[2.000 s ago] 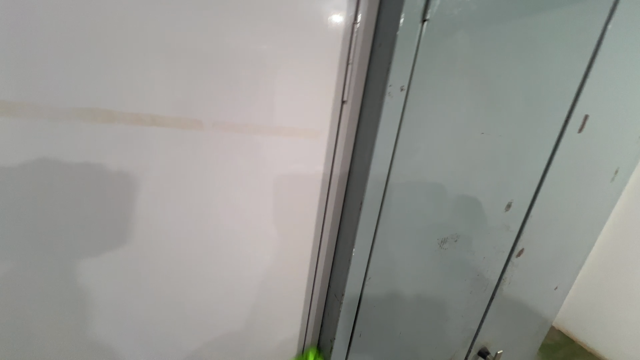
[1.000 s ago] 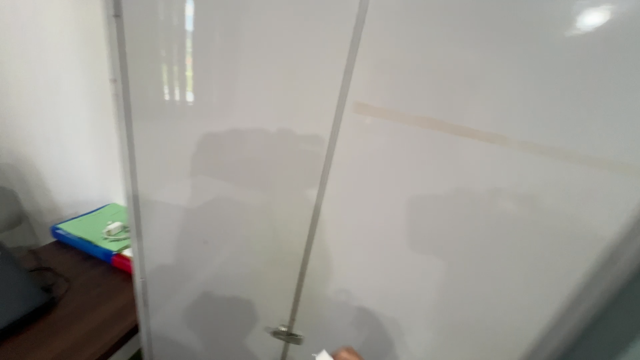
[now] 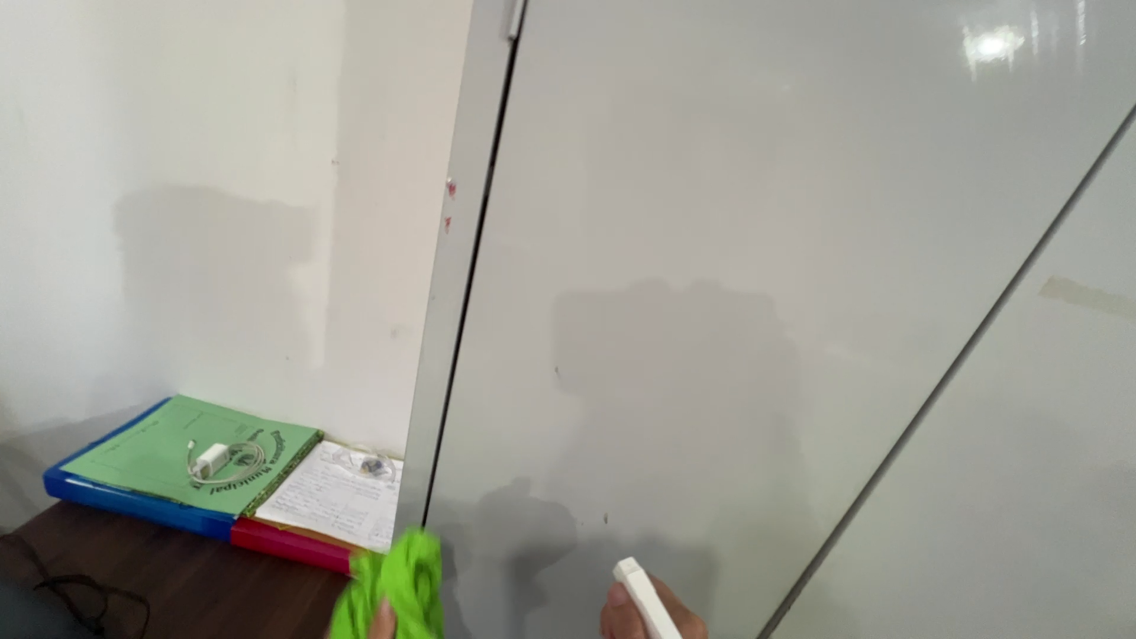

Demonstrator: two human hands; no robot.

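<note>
At the bottom edge, left of centre, my left hand (image 3: 382, 621) holds a bright green cloth (image 3: 410, 577) against or close before the edge of a pale grey metal cabinet; only a fingertip shows. My right hand (image 3: 626, 614) is right of it, low in front of the cabinet door (image 3: 710, 426), closed around a white stick-like object (image 3: 645, 599), perhaps a marker or a spray bottle's part; its lower end is out of view. Small dark specks show on the door, and small red marks (image 3: 451, 188) on the cabinet's side frame.
On a dark wooden table (image 3: 177, 577) at left lie a blue binder (image 3: 133, 501) and a red binder (image 3: 293, 543), with a green folder (image 3: 177, 444), written papers (image 3: 342, 497) and a white charger (image 3: 213, 460) with its cable. Black cables (image 3: 80, 586) lie at the table's left.
The view has swung left along the cabinet to its left edge and the table. The green cloth, barely visible two seconds ago, now shows more fully, as does the white object in my right hand.
</note>
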